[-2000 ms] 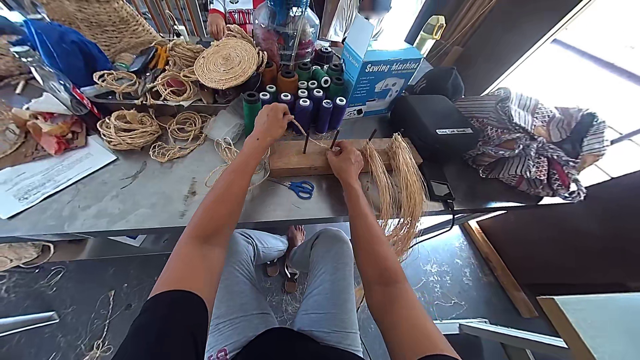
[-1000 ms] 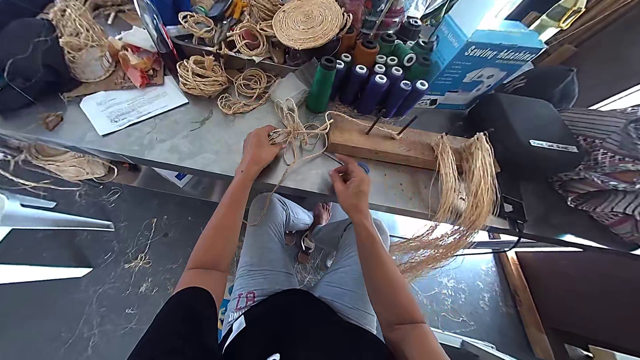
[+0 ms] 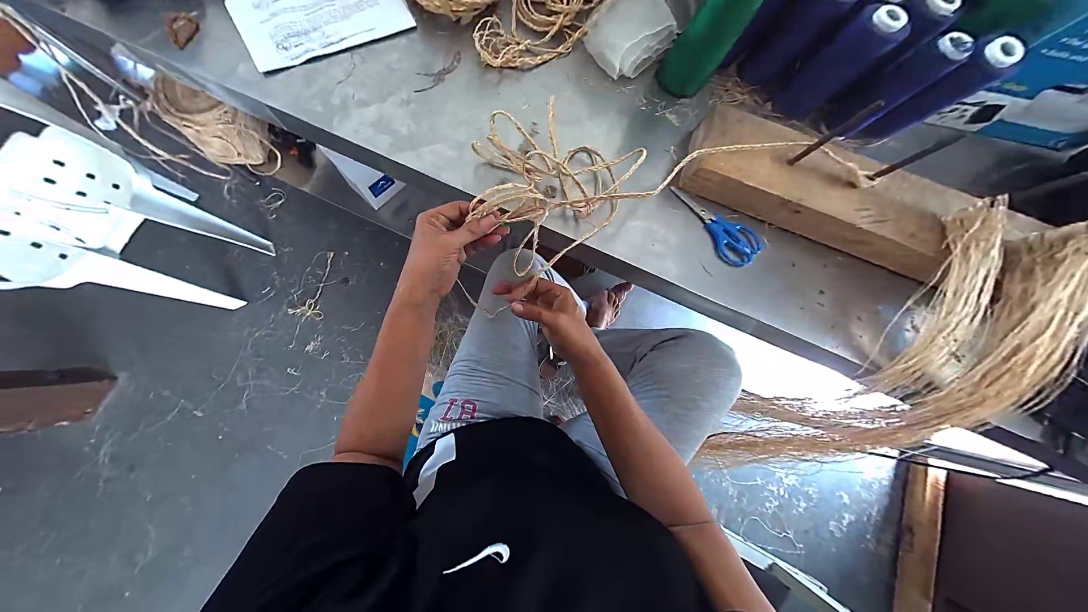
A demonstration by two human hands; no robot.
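My left hand (image 3: 455, 238) pinches a loose bundle of twisted natural-fibre cord (image 3: 544, 191) at the table's near edge. Lower and to the right, over my lap, my right hand (image 3: 544, 306) has a thin end of the cord at its fingertips. From the bundle one strand runs right to a metal pin (image 3: 837, 132) standing in a wooden block (image 3: 816, 187). Blue-handled scissors (image 3: 733, 240) lie against the front of the block. A hank of loose raw fibre (image 3: 1003, 314) hangs over the block's right part and down past the table edge.
Blue thread cones (image 3: 841, 55) and a green one (image 3: 705, 47) are behind the block. Coiled cord (image 3: 527, 34), a folded white cloth or plastic (image 3: 631, 36) and a printed paper (image 3: 314, 25) lie along the metal table (image 3: 382, 110). A white plastic chair (image 3: 76, 204) is at left.
Both hands were at the wooden block two seconds ago and are now left of it, at the table's near edge, with the cord bundle. The view has swung left and closer.
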